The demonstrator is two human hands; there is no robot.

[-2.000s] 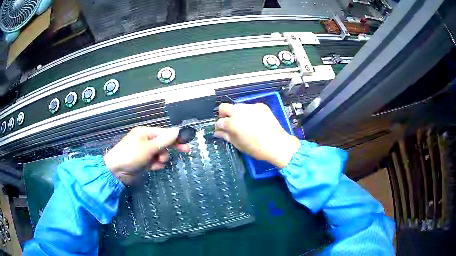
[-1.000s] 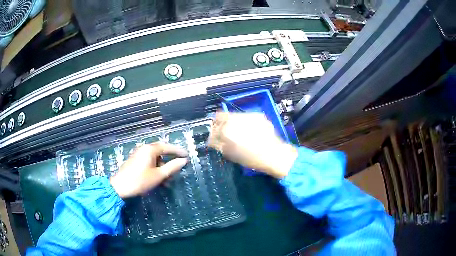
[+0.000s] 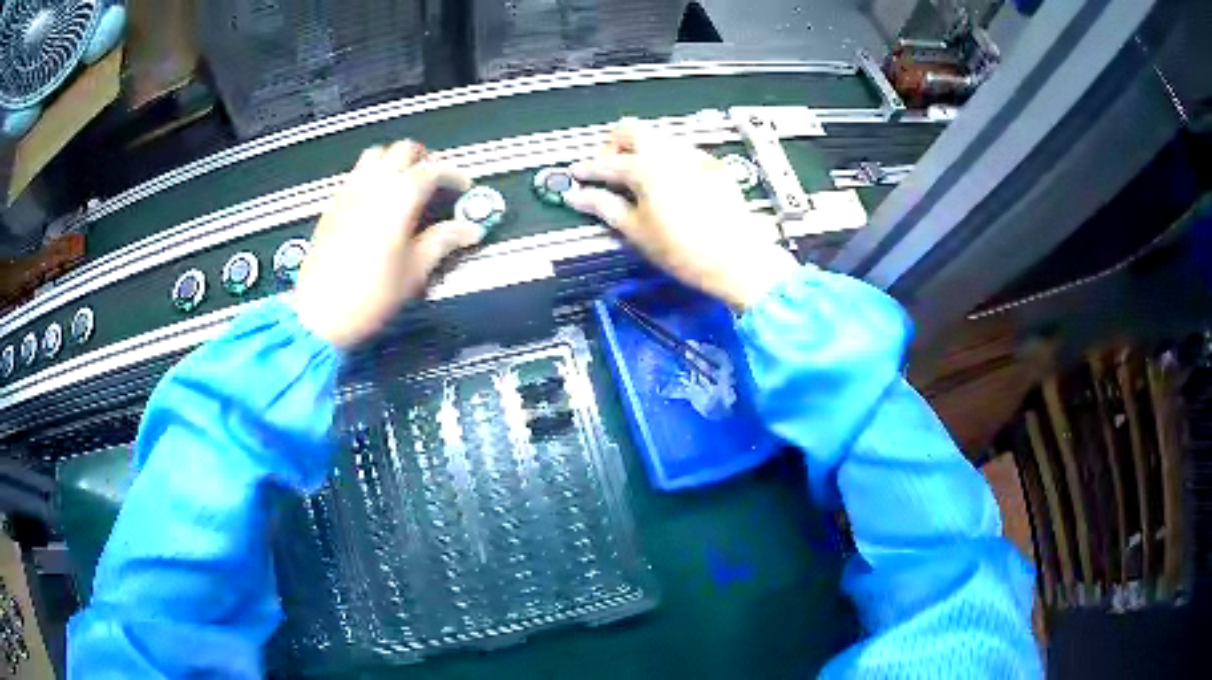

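Note:
My left hand (image 3: pixel 379 246) is over the conveyor belt, with thumb and fingers around a ringed round part (image 3: pixel 480 207). My right hand (image 3: pixel 665 199) is over the belt to the right, its thumb and fingertips at another ringed round part (image 3: pixel 553 183). Both parts are face-up at belt level. A clear blister tray (image 3: pixel 465 505) lies on the green bench below my hands, with a few dark parts (image 3: pixel 545 405) in its upper right pockets. More round parts (image 3: pixel 239 271) sit in a row on the belt at left.
A blue bin (image 3: pixel 651 438) holds pale pieces (image 3: pixel 705 383) and thin dark tweezers (image 3: pixel 665 332), right of the tray. A metal bracket (image 3: pixel 774 160) crosses the rails beside one more round part (image 3: pixel 739 169). A grey frame post (image 3: pixel 984 146) and upright cardboard dividers (image 3: pixel 1097 478) stand at right.
Both hands have moved up from the tray to the belt and now hold round parts there. The blue bin's contents are uncovered. Dark parts show in the tray's upper right.

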